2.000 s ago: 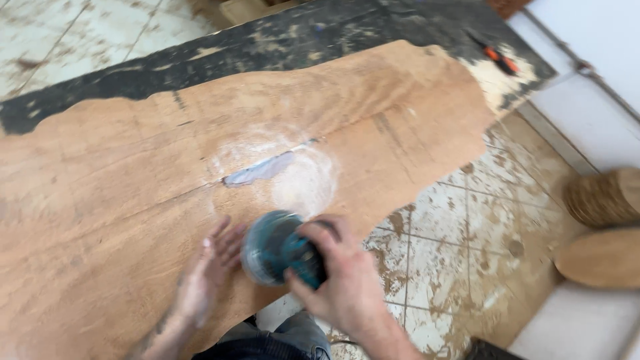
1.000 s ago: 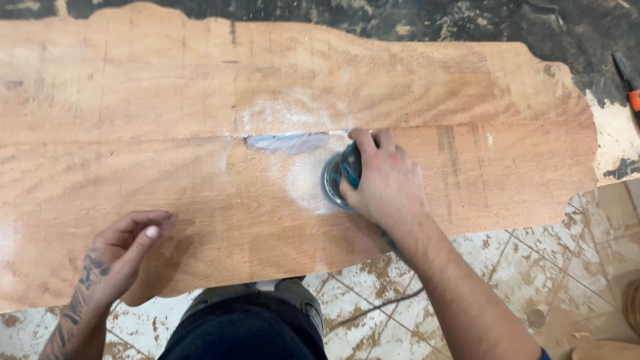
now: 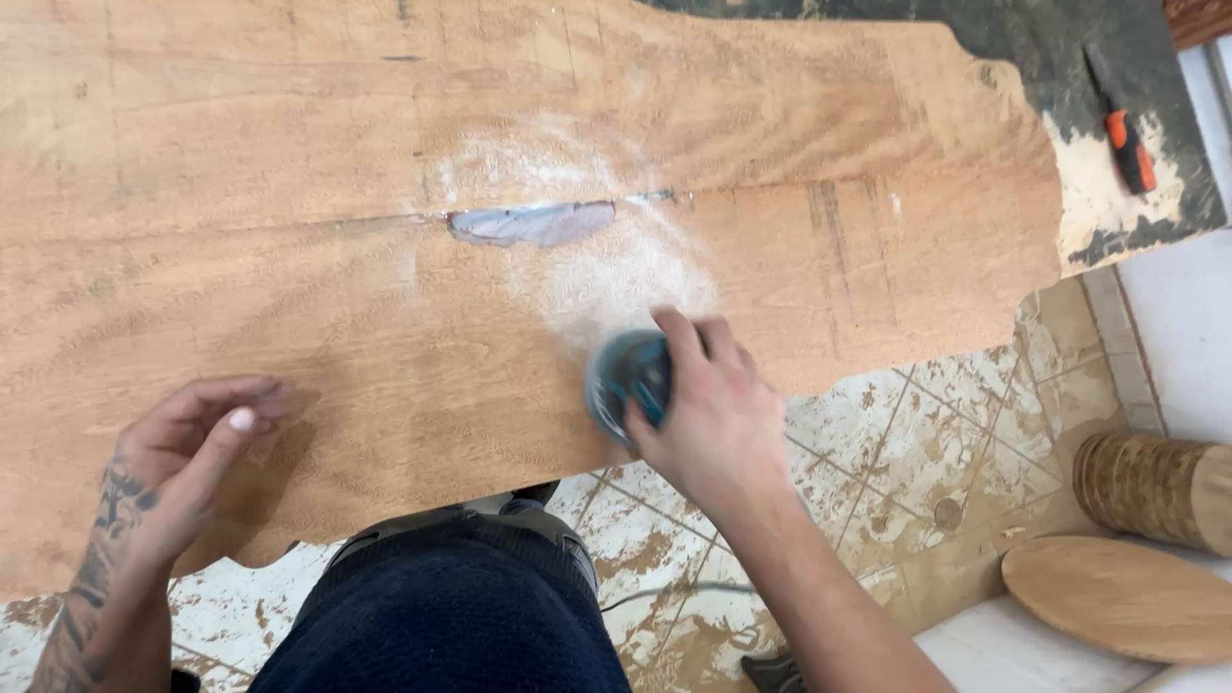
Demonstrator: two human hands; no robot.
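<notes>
A large wooden slab (image 3: pixel 404 308) with wavy edges lies across the view, a long seam running along it. Near its middle sits a greyish-purple filled patch (image 3: pixel 534 223), with white dust around it. My right hand (image 3: pixel 722 414) is closed on a teal and black random orbital sander (image 3: pixel 630 385), which rests on the slab near its front edge, below and right of the patch. The sander is blurred. My left hand (image 3: pixel 202 443) is over the slab at the left, fingers loosely curled and apart, holding nothing.
A black and orange hand tool (image 3: pixel 1128 149) lies on the dark worktable (image 3: pixel 1059 48) at the upper right. On the dusty tiled floor (image 3: pixel 924 452), at the lower right, are stacked round wooden discs (image 3: pixel 1145 491) and an oval board (image 3: pixel 1116 597). A cable (image 3: pixel 683 587) runs below the slab.
Over the last second my right hand has drawn the sander from beside the patch toward the front edge. My left hand, close to the sander two seconds ago, is now well to its left.
</notes>
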